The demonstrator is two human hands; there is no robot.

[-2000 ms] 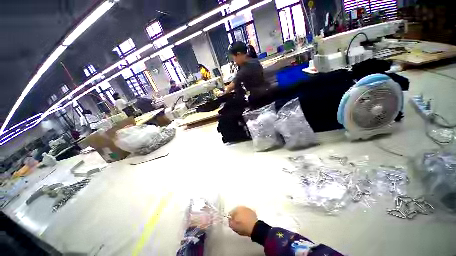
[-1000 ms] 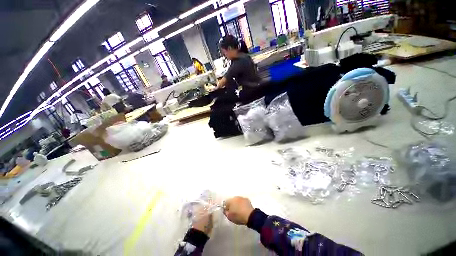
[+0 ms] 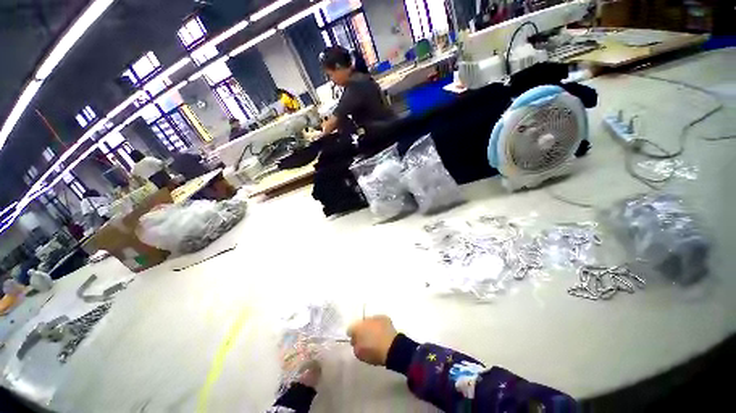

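Note:
My left hand (image 3: 303,369) is low in the middle of the head view, its fingers mostly covered by a crumpled clear poly bag (image 3: 311,324) that it holds. My right hand (image 3: 373,339) is just right of the bag, its fingers closed on a thin metal piece (image 3: 342,339) that points left toward the bag. Whether the piece touches the bag is too blurred to tell. A scatter of wrapped silver hardware (image 3: 492,256) lies to the right. A small pile of bare metal snap hooks (image 3: 604,282) lies beside it.
A large clear sack of hardware (image 3: 668,238) lies far right. Behind the scatter stand a fan (image 3: 539,137), two filled poly bags (image 3: 428,173) and a black fabric stack (image 3: 476,133). A power strip (image 3: 621,129) is right of the fan. A person (image 3: 355,97) works behind. A carton (image 3: 129,240) is left.
The camera view has shifted, so the table's things sit further left and higher. My left hand is lower beneath the bag, and my right hand is slightly apart from it.

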